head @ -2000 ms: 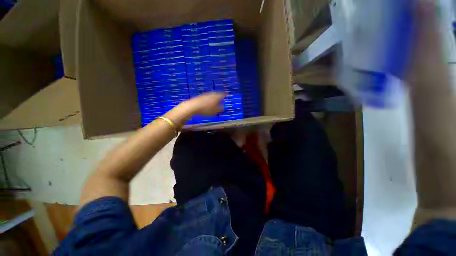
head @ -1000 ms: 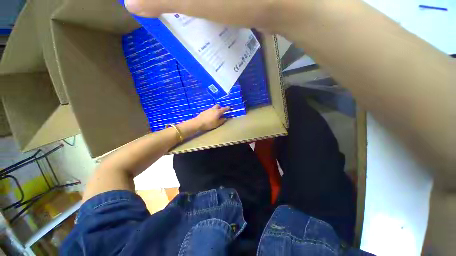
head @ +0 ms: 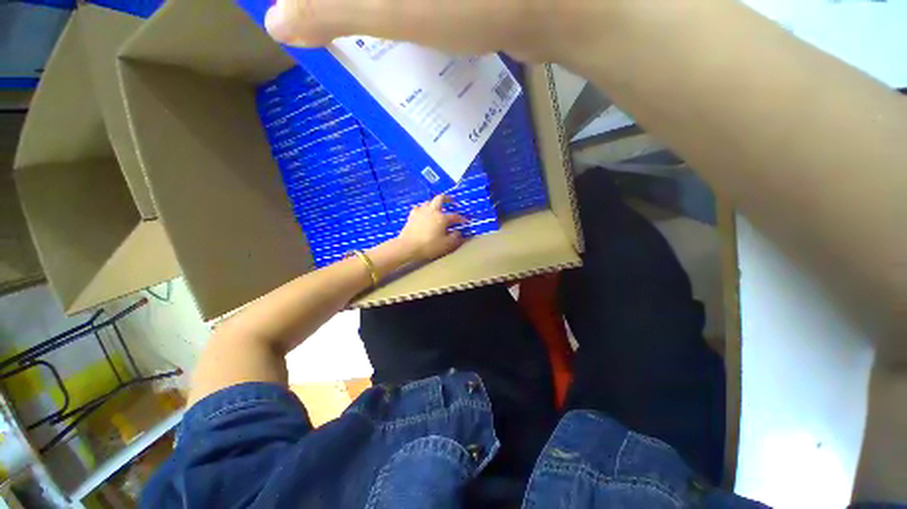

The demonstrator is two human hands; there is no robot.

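An open brown shipping carton (head: 229, 189) holds tight rows of blue retail boxes (head: 323, 164). My left hand (head: 435, 231) is inside the carton near its close wall, fingers spread and touching the box edges at the near end of a row. My right hand (head: 318, 22) is at the top edge of the picture, partly cut off. It grips a blue-edged retail box or stack (head: 433, 104) with a white printed face, held tilted above the carton. This hides part of the rows behind it. How many boxes it holds I cannot tell.
Another open brown carton (head: 70, 179) stands at the left. The white tabletop (head: 796, 388) runs along the right. A black wire rack (head: 70, 368) is at the lower left. My legs are against the carton's near side; something red shows between them.
Two seconds ago my right hand was over the table at the right with blurred boxes; it has since come over the carton. My left hand has stayed at the near row end, its fingers now more spread.
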